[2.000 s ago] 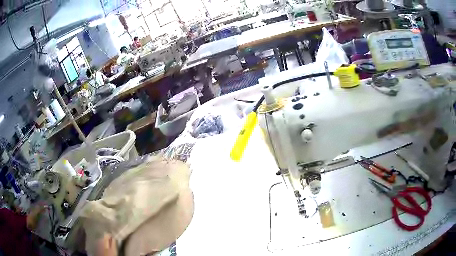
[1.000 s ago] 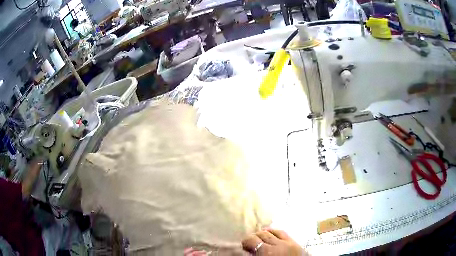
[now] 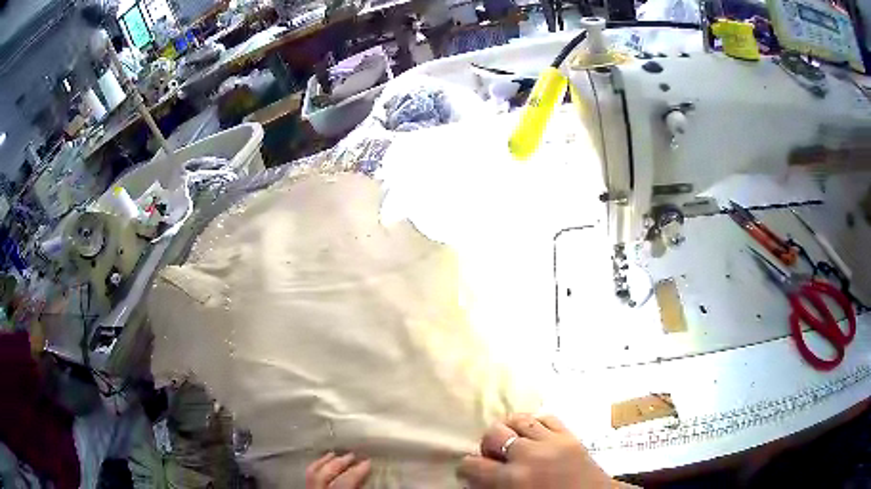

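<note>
A large beige cloth piece (image 3: 325, 315) lies spread over the left part of the white sewing table, with its near edge towards me. My right hand (image 3: 535, 454), with a ring on one finger, grips the cloth's near right edge. My left hand (image 3: 338, 471) is cut off by the bottom edge of the picture; its fingertips rest at the cloth's near edge, and whether they pinch it is not clear. The sewing machine head (image 3: 707, 124) stands to the right, with its needle area (image 3: 626, 272) away from the cloth.
Red-handled scissors (image 3: 819, 323) and orange-handled snips (image 3: 764, 234) lie on the machine bed. A yellow stick lamp (image 3: 538, 112) hangs left of the machine head. Bundled cloth (image 3: 172, 444) is below the table's left edge. A white bin (image 3: 250, 153) stands beyond the cloth.
The beige cloth, bunched at the left two seconds ago, is now spread towards the right and near side. Both hands have come into view at its near edge. The camera view has shifted.
</note>
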